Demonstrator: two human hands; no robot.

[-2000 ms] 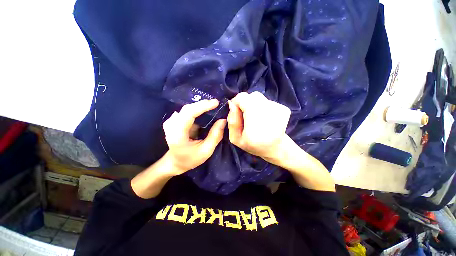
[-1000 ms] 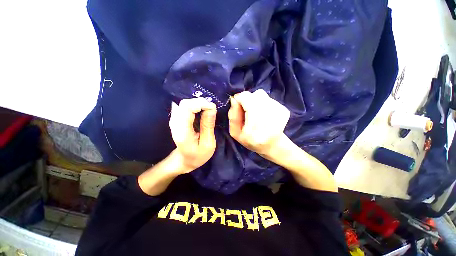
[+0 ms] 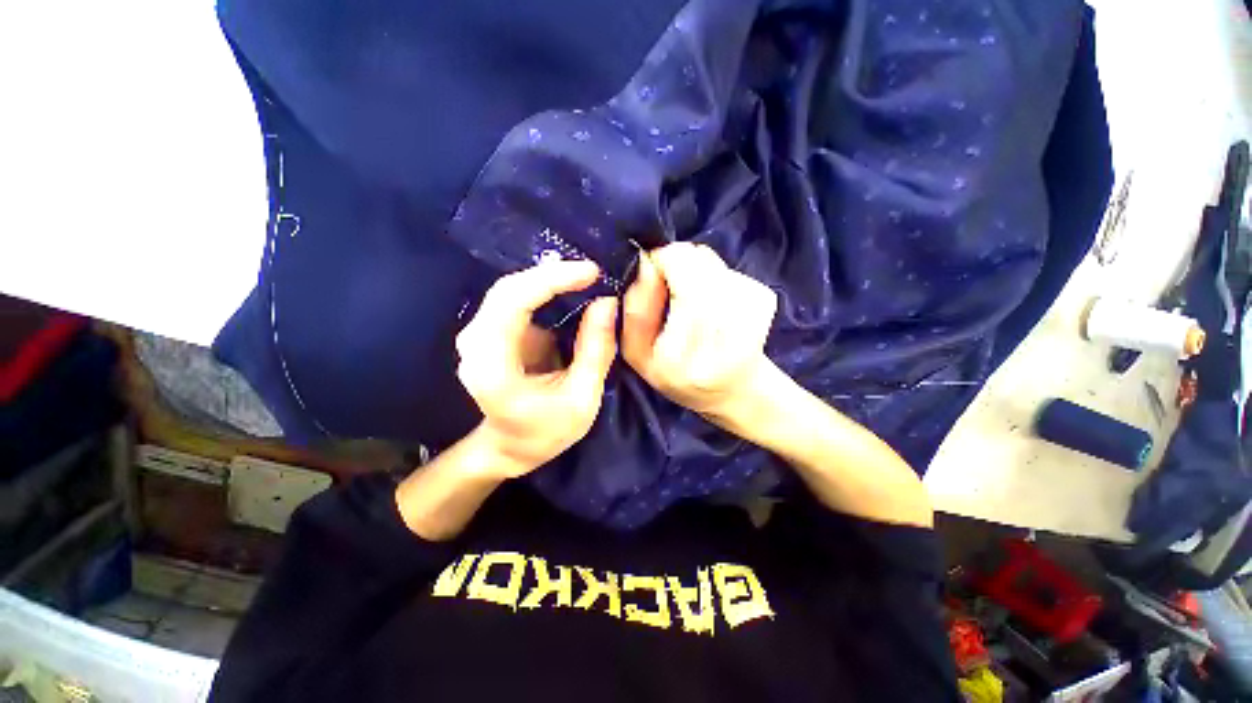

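Note:
The shiny navy lining (image 3: 879, 206) with small pale motifs lies bunched in the middle, over matte navy shell fabric (image 3: 398, 83). My left hand (image 3: 536, 357) pinches the lining edge between thumb and fingers, beside white zigzag stitching (image 3: 570, 250). My right hand (image 3: 698, 323) is curled just to its right, fingertips almost touching the left ones. A thin glint, likely the needle (image 3: 634, 246), sticks up from my right fingertips. A fine thread shows near my left thumb. The fingertips hide the exact stitch point.
White basting thread (image 3: 273, 295) runs along the shell's left edge. At right on the table (image 3: 989, 474) lie a white thread cone (image 3: 1140, 330) and a navy thread cone (image 3: 1094, 433), with thin metal loops (image 3: 1115, 220) above. Dark cloth (image 3: 1208, 398) lies at the far right.
My left thumb and fingers closed together, then spread into a loop again around the lining edge. My right hand stays close beside them. The view has shifted slightly.

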